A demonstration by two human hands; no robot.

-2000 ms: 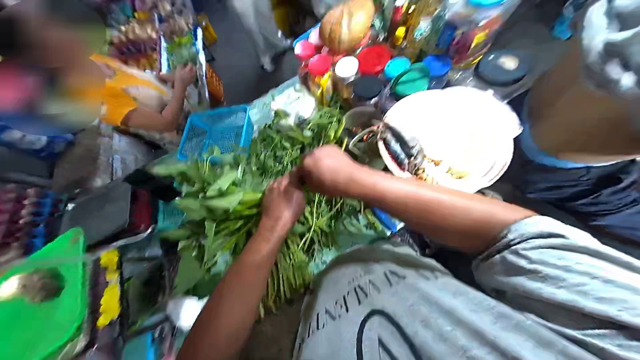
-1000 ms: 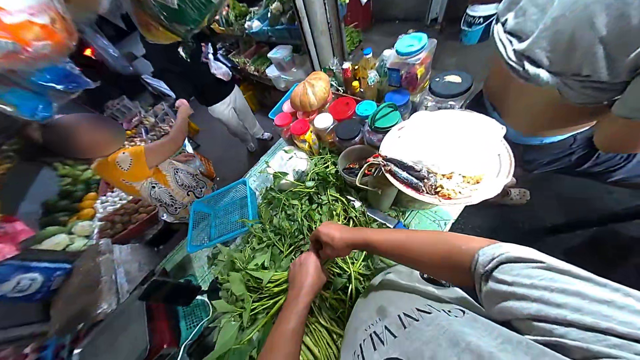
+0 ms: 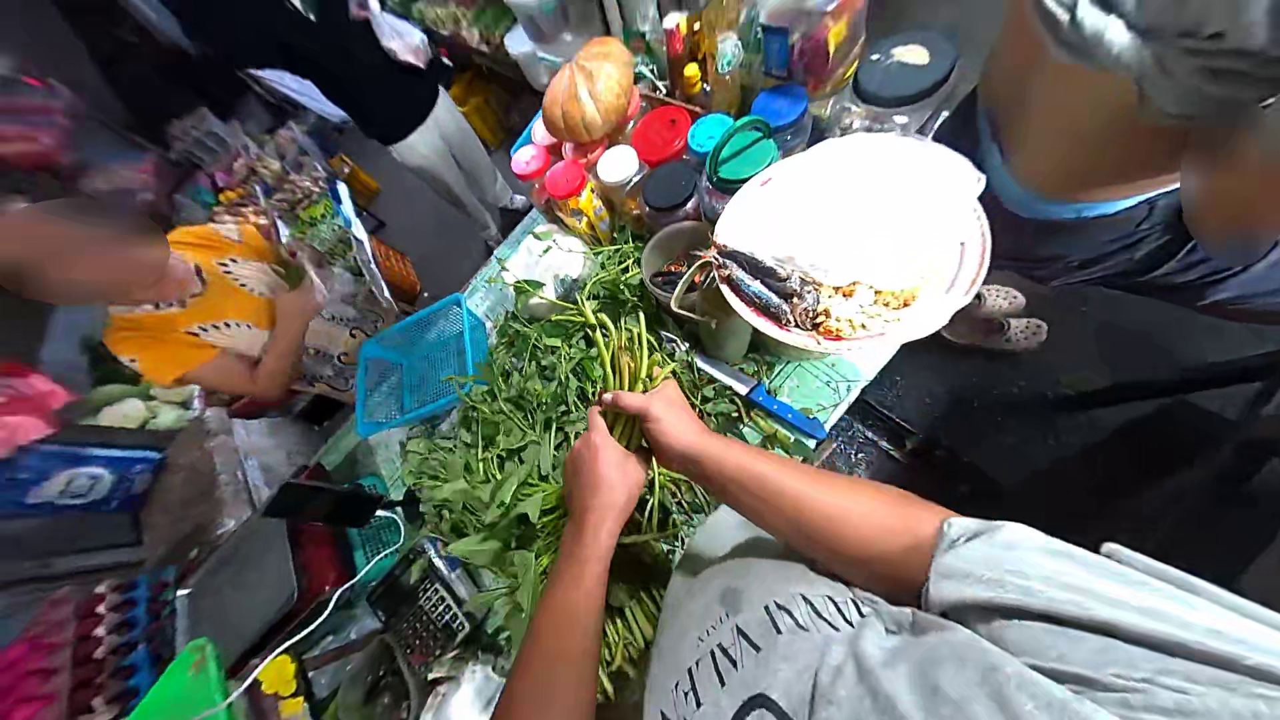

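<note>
My left hand [image 3: 603, 472] and my right hand [image 3: 662, 418] are close together around a bunch of green leafy stems [image 3: 626, 370], whose stem ends point away from me. Under and around it lies a heap of leafy greens [image 3: 500, 450] on the green table. To the right of the heap is a knife with a blue handle [image 3: 787, 410], its blade partly among leaves. A blue plastic basket [image 3: 420, 365] stands at the heap's left edge. Beyond the knife, a large white plate [image 3: 860, 220] holds fish and scraps, beside a mug [image 3: 722, 325].
Lidded jars [image 3: 671, 190] and an orange squash [image 3: 590, 90] crowd the far end. A calculator [image 3: 432, 612] and a white cable [image 3: 330, 610] are at the lower left. One person in yellow [image 3: 215, 300] is at the left; another person [image 3: 1080, 160] stands close on the right.
The bunch now stands up between my hands with its stem ends away from me; a second ago my hands were low over the heap. The view has shifted.
</note>
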